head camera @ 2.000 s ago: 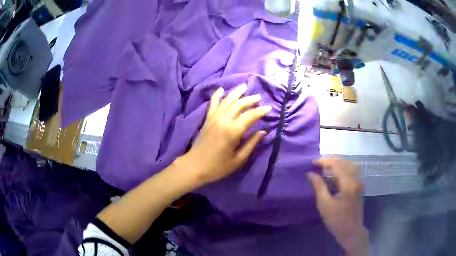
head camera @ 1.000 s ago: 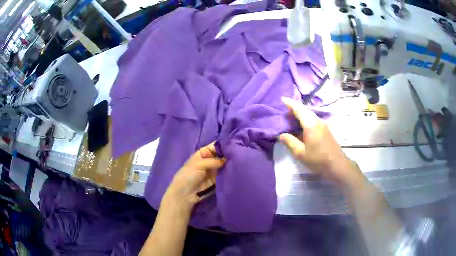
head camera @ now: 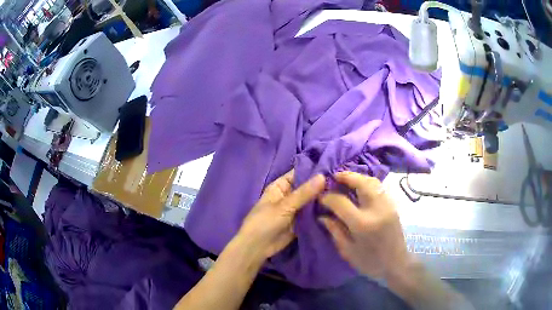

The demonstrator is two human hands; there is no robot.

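A purple garment panel lies spread and folded on the white table left of the needle area. My left hand grips gathered cloth near the table's front edge, thumb on top. My right hand is beside it, fingertips together at the same bunched cloth; whether they pinch it is hard to tell. Gathers show just above my fingers. A dark elastic strip shows on the cloth near the presser foot area. The cloth between my fingertips is partly hidden.
The white machine head and lamp stand at upper right, scissors at the right edge. A phone lies on cardboard at left, near a grey vented box. A dark purple heap hangs lower left.
The flat cloth with its long dark strip has been folded and bunched. My right hand has come in beside my left at the gathers. The view has shifted, moving the machine rightward in the picture.
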